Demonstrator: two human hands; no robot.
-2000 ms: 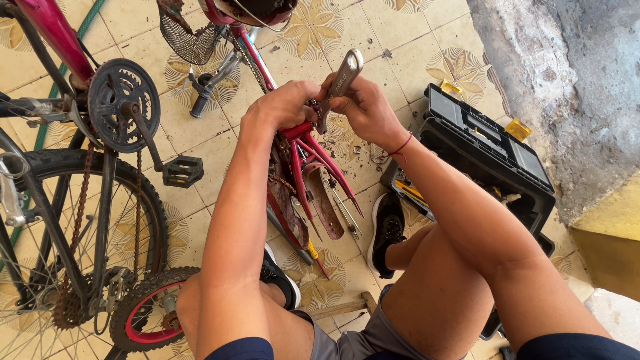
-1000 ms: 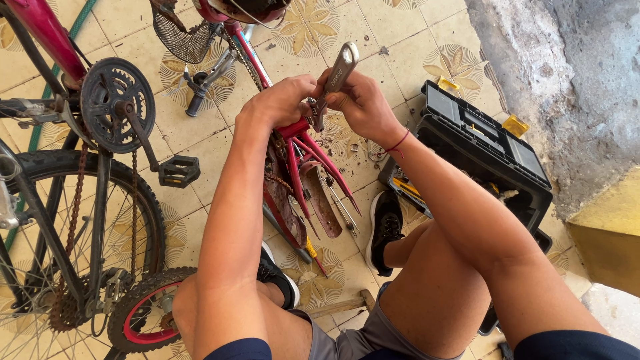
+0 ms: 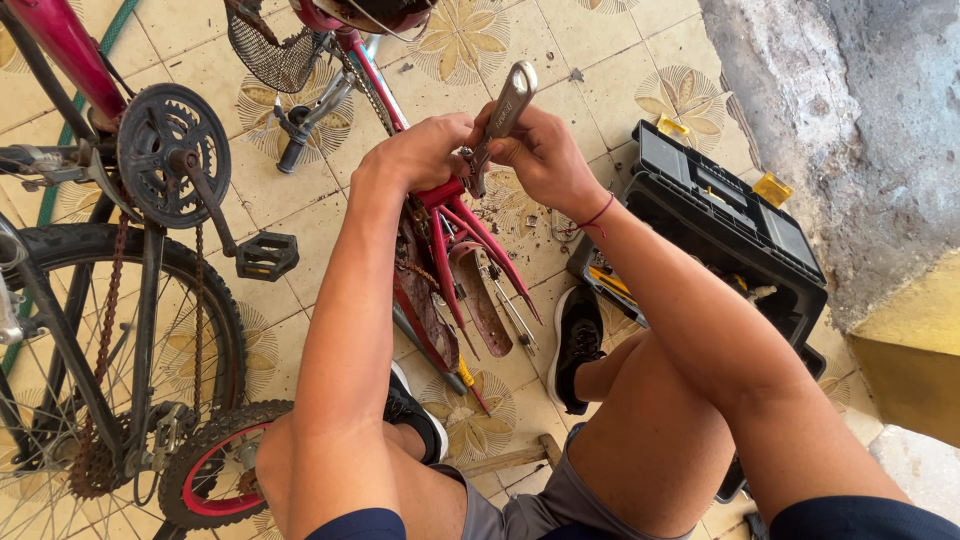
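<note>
My right hand (image 3: 541, 159) is closed around an adjustable wrench (image 3: 510, 101), its handle pointing up and its jaw end down by the frame. Close beside it, my left hand (image 3: 420, 152) is at the crank area of a small red bicycle frame (image 3: 491, 240); its fingertips reach the wrench, and what else they grip is hidden. The frame's rear forks point toward me, with no wheel between them. A rusty mudguard (image 3: 484, 307) and a red chain guard (image 3: 424, 315) hang along the forks. A screwdriver with a yellow handle (image 3: 466, 373) lies on the tiles below.
A larger bicycle with a black chainring (image 3: 175, 156) stands at left, near a small wheel with a red rim (image 3: 217, 465). An open black toolbox (image 3: 720, 217) lies at right by the wall. A handlebar grip (image 3: 291, 156) and wire basket (image 3: 270, 52) are at the top.
The wrench's handle, held in my right hand, has tilted somewhat further to the right. My left hand stays beside it at the red frame.
</note>
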